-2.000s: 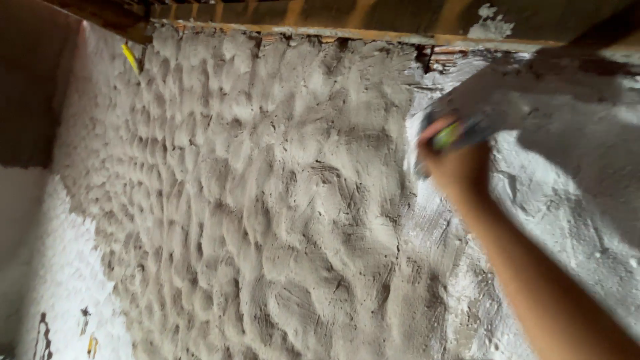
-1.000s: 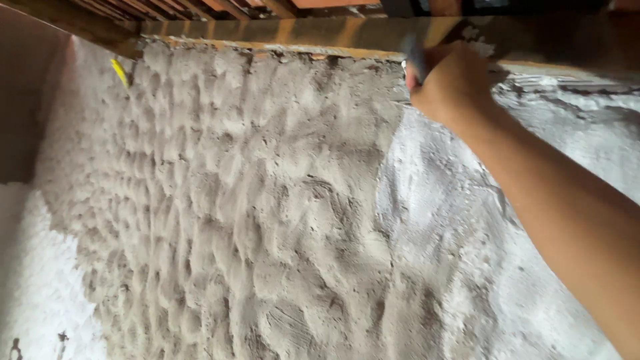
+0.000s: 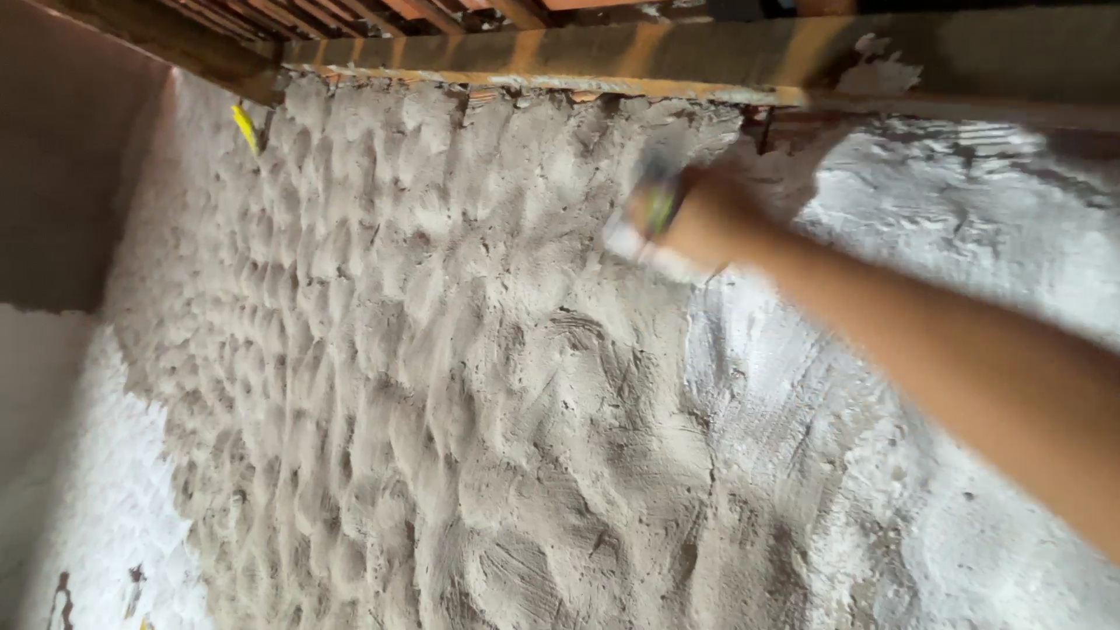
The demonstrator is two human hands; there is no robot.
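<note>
My right hand (image 3: 691, 219), blurred by motion, grips a plastering trowel (image 3: 643, 232) with a dark and yellow-green handle. The trowel is at the upper part of the wall, over rough grey-brown plaster (image 3: 420, 350) full of ridges and hollows. To the right of the ragged plaster edge, the wall surface is whitish (image 3: 787, 376) and streaked. My forearm reaches in from the right edge. Blur hides how the blade meets the wall. My left hand is out of view.
A wooden beam (image 3: 569, 61) runs along the top of the wall, below wooden slats. Another beam (image 3: 175, 44) crosses the upper left corner. A yellow strip (image 3: 246, 129) sticks out at the upper left. A darker side wall (image 3: 61, 175) stands at the left.
My right hand has moved down and to the left from the beam, and is now over the grey-brown plaster. Two seconds ago it was over the whitish area's edge.
</note>
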